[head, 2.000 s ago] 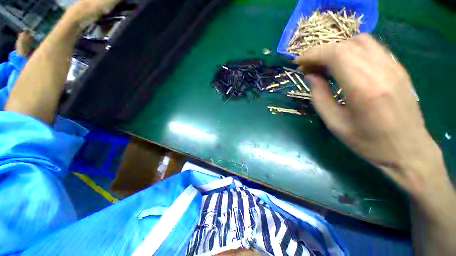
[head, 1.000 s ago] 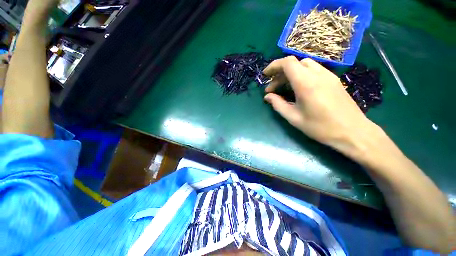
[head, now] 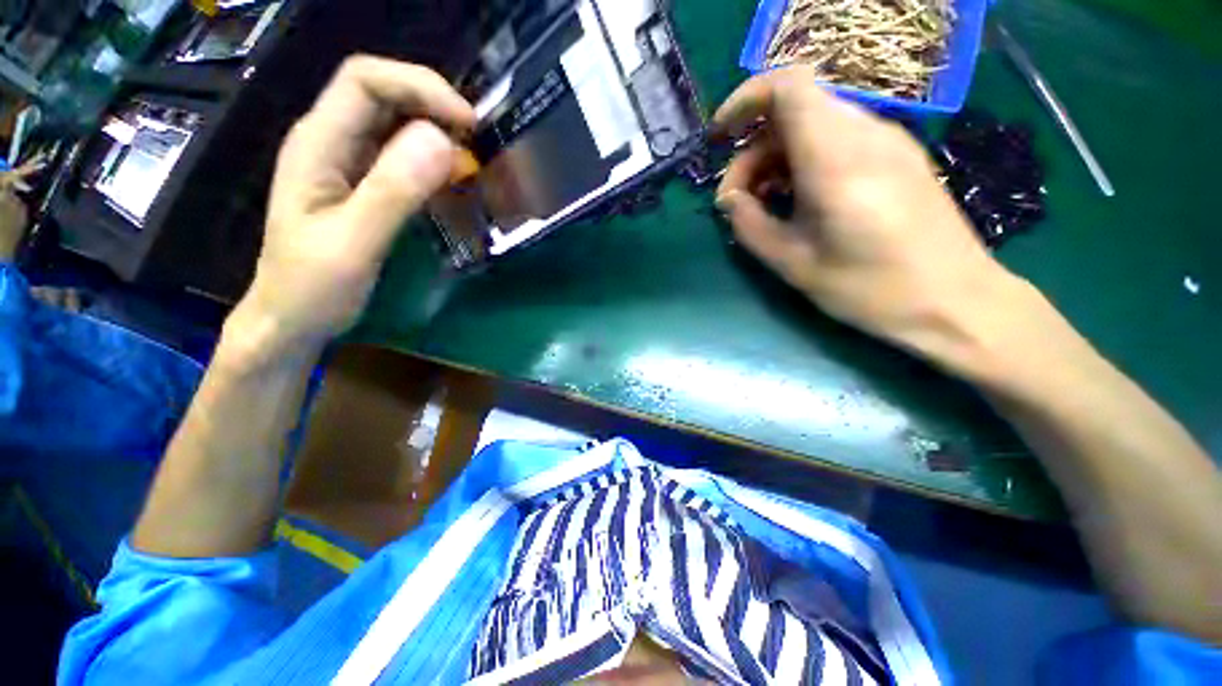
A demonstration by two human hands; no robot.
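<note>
My left hand (head: 351, 188) is shut on the left end of a phone frame (head: 570, 127) with a dark rim and a silver, black and white inner face, held tilted above the mat. An orange tab (head: 464, 164) shows by my left fingertips. My right hand (head: 858, 201) is just right of the frame, thumb and fingers curled close together; whether it holds a small part cannot be told. Black slivers (head: 992, 174) lie in a pile right of my right hand. A blue bin (head: 954, 83) above it holds gold slivers (head: 864, 43).
A black tray (head: 221, 168) at the left holds more phone frames, one of them silver (head: 144, 158). Tweezers (head: 1059, 114) lie right of the bin on the green mat (head: 1139, 322). Another person's hand (head: 11, 201) and blue sleeve are at the far left.
My left hand has come from the tray to the middle, now with a phone frame in it. The frame covers most of the left black pile. My right hand stays near the piles.
</note>
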